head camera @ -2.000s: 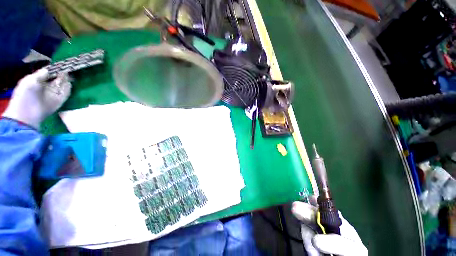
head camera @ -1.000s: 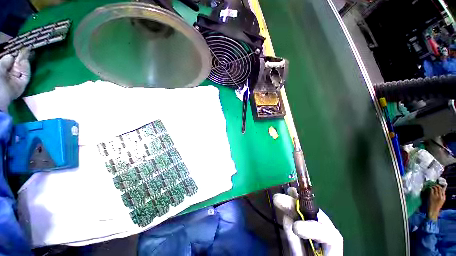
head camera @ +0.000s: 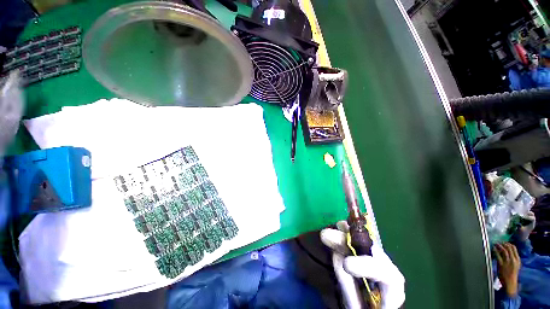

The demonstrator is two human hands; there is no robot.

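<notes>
A green PCB panel [head camera: 181, 208] lies flat on white paper sheets [head camera: 253, 145] in front of me. A second PCB panel [head camera: 45, 54] lies on the green mat at the upper left. My left hand [head camera: 11, 108], in a white glove, is blurred and cut off by the left edge, just below that second panel; its fingers cannot be made out. My right hand [head camera: 368, 271], gloved in white, holds the soldering iron [head camera: 357, 226] by its dark handle at the lower right, tip pointing up over the mat's edge.
A blue box [head camera: 57, 178] stands left on the paper. The round fume hood [head camera: 172, 57], black fan [head camera: 274, 69] and iron stand [head camera: 325, 90] are at the back. A yellow scrap [head camera: 329, 160] lies on the mat. The conveyor belt [head camera: 416, 169] runs right; people in blue are beyond it.
The second panel has gone from my left hand to the mat, and that hand has moved down and left of it. The iron and my right hand have shifted left. The view has swung since the earliest frame.
</notes>
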